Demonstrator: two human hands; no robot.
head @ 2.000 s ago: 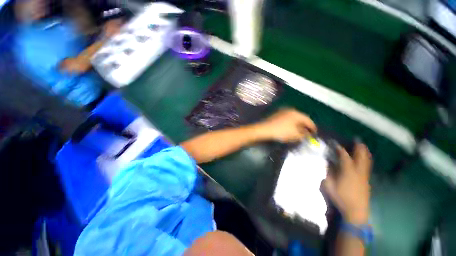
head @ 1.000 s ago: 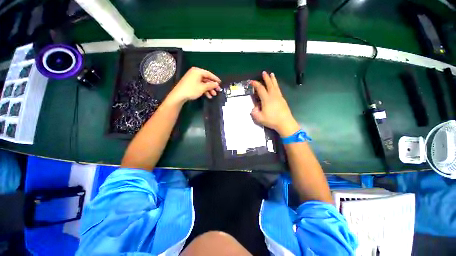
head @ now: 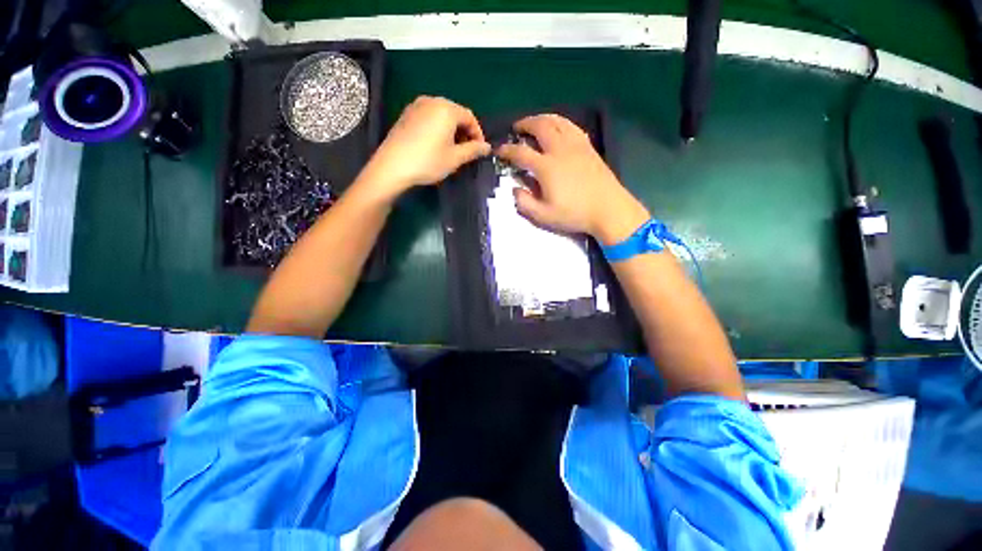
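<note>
The opened tablet unit (head: 538,253), a white and silver rectangle, lies in the black fixture (head: 470,291) on the green bench. My left hand (head: 431,142) is at the unit's far left corner, thumb and forefinger pinched together; whether something small is between them cannot be told. My right hand (head: 571,178), with a blue wrist strap (head: 637,242), lies over the far right part of the unit, fingers bent onto the board end, fingertips near the left hand's. The hands hide most of the board end.
The black parts tray (head: 361,161) at left holds a screw dish (head: 325,97) and a heap of dark parts (head: 269,205). A purple-ringed device (head: 93,98) and blister tray (head: 48,205) stand far left. The screwdriver (head: 699,75) hangs beyond the fixture; a black controller (head: 874,264) lies right.
The view has steadied and shifted slightly. My right hand has moved left over the board end, its fingertips now close to my left hand's, covering the yellow patch.
</note>
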